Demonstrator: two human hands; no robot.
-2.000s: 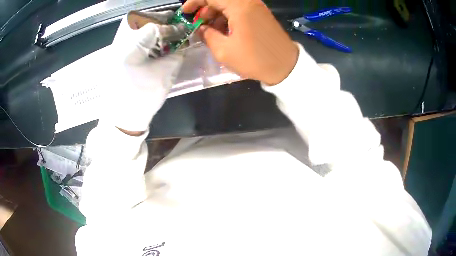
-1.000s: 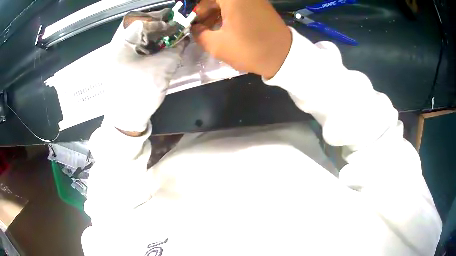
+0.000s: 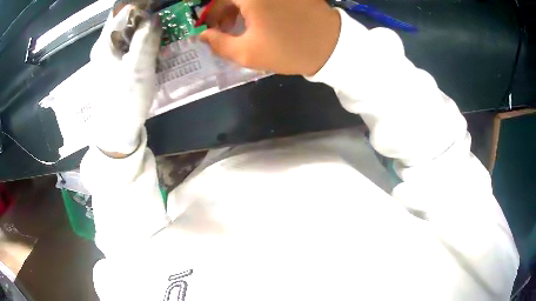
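A green circuit board (image 3: 176,23) with solder dots shows between my hands near the top edge, over the white vented cover (image 3: 179,66). My left hand (image 3: 129,35), in a white glove with dirty fingertips, holds the board's left side. My right hand (image 3: 270,35) is bare, with thumb and fingers at the board's right edge. A red wire (image 3: 204,12) shows at its fingertips. The upper edge of the board is cut off or hidden.
A long metal-and-white bar (image 3: 70,30) lies behind at the upper left. Blue-handled cutters (image 3: 382,16) lie beyond my right sleeve. A thin white wire (image 3: 29,154) curves at the left edge of the bench. A green crate (image 3: 76,214) is below the bench.
The board now lies flat with its solder-dotted face visible, lower over the cover. My left hand has moved left and opened the view of the board and vent slots. The white pieces are out of sight.
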